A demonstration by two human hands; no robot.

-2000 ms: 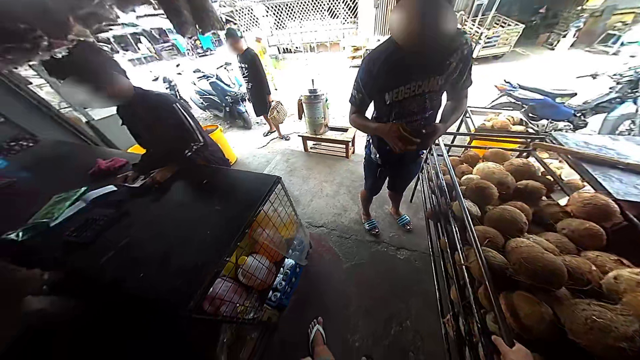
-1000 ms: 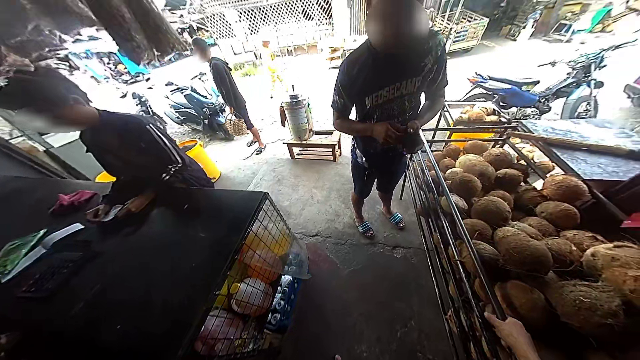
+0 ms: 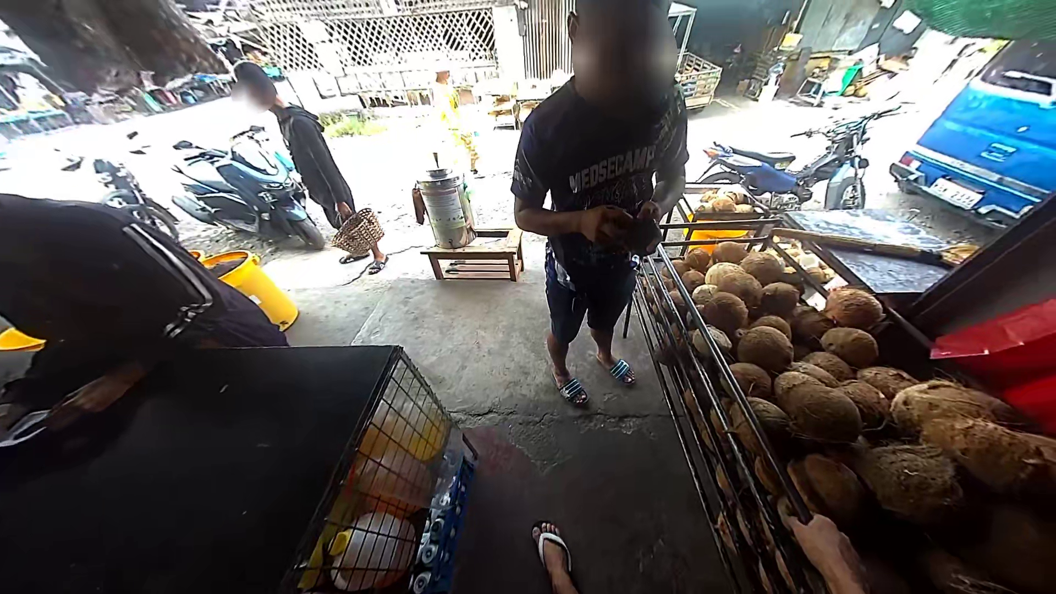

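My right hand [image 3: 818,549] rests on the top rail of a metal rack [image 3: 763,441] at the lower right, its fingers over the bar. Husked brown coconuts [image 3: 766,348] fill the rack just beyond and beside the hand. My left hand is out of view. A person [image 3: 606,181] in a dark printed T-shirt stands at the rack's far left side and holds a small dark object, too unclear to name, in both hands.
A black counter [image 3: 206,429] with a wire-mesh cage [image 3: 388,487] stands left; another person leans over it. Ahead are a metal container [image 3: 446,208] on a wooden bench [image 3: 474,254], a yellow bucket [image 3: 252,289], parked motorcycles, a blue vehicle [image 3: 990,140] and a person carrying a woven basket [image 3: 358,231].
The view has turned right, bringing the blue vehicle in. My right hand, at the frame's bottom edge two seconds ago, now shows more fully on the rail.
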